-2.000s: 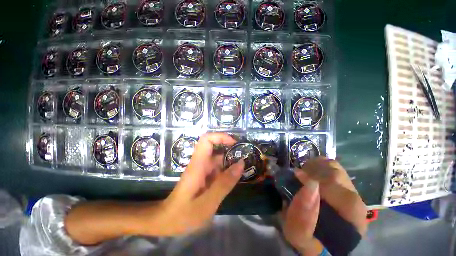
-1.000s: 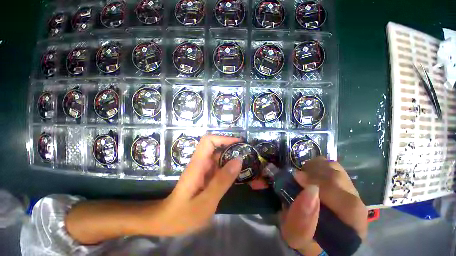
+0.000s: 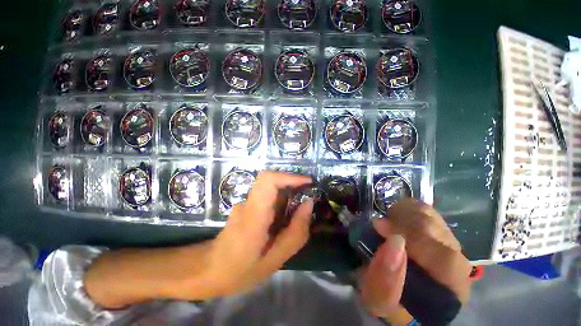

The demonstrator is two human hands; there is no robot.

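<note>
My left hand (image 3: pixel 255 229) holds a round watch unit (image 3: pixel 302 201) between thumb and fingers, tilted, above the near edge of the clear blister tray (image 3: pixel 146 218). My right hand (image 3: pixel 417 255) grips a dark electric screwdriver (image 3: pixel 417 286). Its gold-tipped screwdriver bit (image 3: pixel 335 207) points at the held unit's right side; I cannot tell if they touch. Another unit (image 3: pixel 341 193) lies in a pocket just behind the bit. My fingers cover part of the held unit.
Rows of dark round units fill most tray pockets; one near-row pocket (image 3: pixel 97 184) at the left is empty. At the right a white board (image 3: pixel 516 159) bears tan slots, tiny dark specks and tweezers (image 3: pixel 552 118). White paper (image 3: pixel 571 73) lies at the right edge. A red object (image 3: pixel 476 272) shows below.
The held unit has tilted more and its face shows less. The bit now shows a little apart from its rim. The tray and board have shifted slightly in view.
</note>
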